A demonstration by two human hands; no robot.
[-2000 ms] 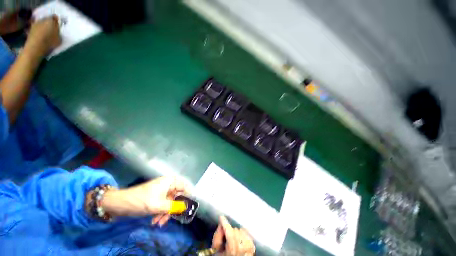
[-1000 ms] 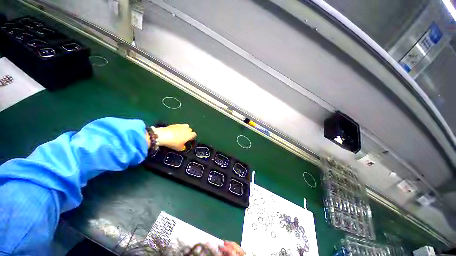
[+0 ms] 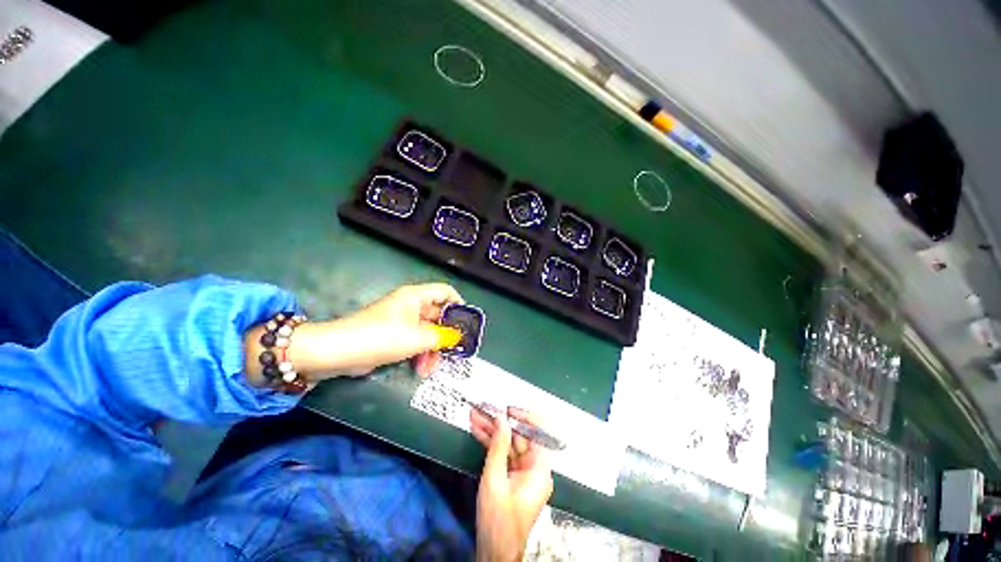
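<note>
My left hand (image 3: 406, 326), with a yellow-orange finger cot (image 3: 448, 337) and a beaded bracelet, holds a black rounded-square housing (image 3: 467, 329) with a pale rim. It is above the sticker sheet's left end. My right hand (image 3: 510, 445) holds dark tweezers (image 3: 535, 433) over the white sticker sheet (image 3: 571, 441), which has small dark marks at its left end. The black foam tray (image 3: 439, 257) lies behind my hands. Housings such as this one (image 3: 456, 224) sit in its pockets. One back-row pocket, second from the left, is empty.
A white paper (image 3: 681, 384) with loose black pieces lies right of the sticker sheet. Clear blister trays (image 3: 851, 357) are at the far right. A marker pen (image 3: 675, 128) lies along the back rail. Another paper (image 3: 44, 66) is at the upper left.
My left hand has come back from the foam tray and now holds a housing near the front. My right hand, mostly out of view a second ago, now shows with tweezers.
</note>
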